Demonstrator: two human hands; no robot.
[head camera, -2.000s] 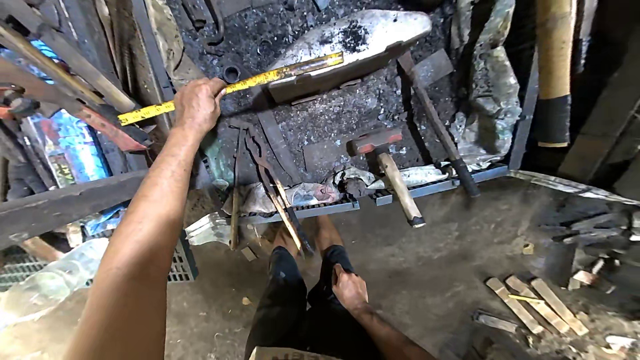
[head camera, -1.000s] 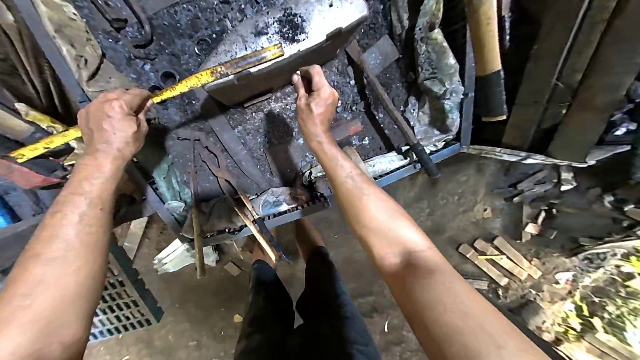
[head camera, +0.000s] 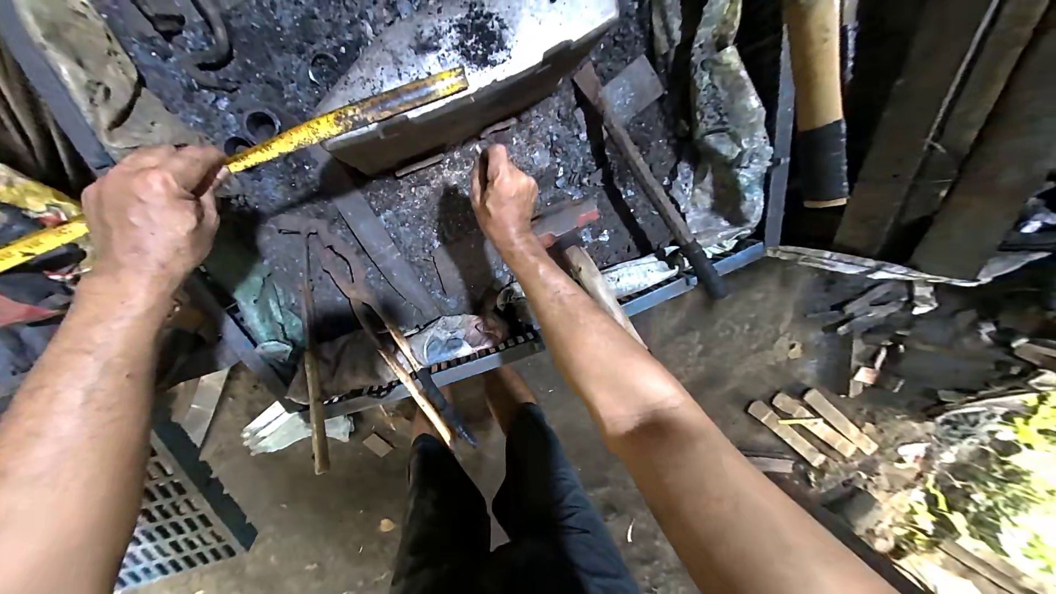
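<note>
My left hand (head camera: 157, 210) grips a worn yellow metal bar (head camera: 330, 124), whose far end lies over the pale upper face of a thick metal block (head camera: 544, 54). The bar's other end runs out past my wrist to the left. My right hand (head camera: 505, 194) is curled just below the block's front side; a small dark piece shows at its fingertips, and whether it is held cannot be told. A hammer (head camera: 569, 216) lies beneath and beside my right forearm. Long-handled tongs (head camera: 351, 280) and a thin wooden-handled tool (head camera: 311, 363) rest at the front edge, left of it.
A metal-framed bench (head camera: 495, 359) holds dark grit and scraps. On its right lies a long-handled tool (head camera: 648, 177) beside crumpled sheeting (head camera: 730, 140). A thick wooden handle (head camera: 817, 91) hangs at upper right. Wood strips (head camera: 813, 425) lie on the floor; a plastic crate (head camera: 177, 503) stands lower left.
Two seconds ago my right hand was down by my leg; it has come up to the block's front side. My left hand has kept its hold on the yellow bar. The view has shifted.
</note>
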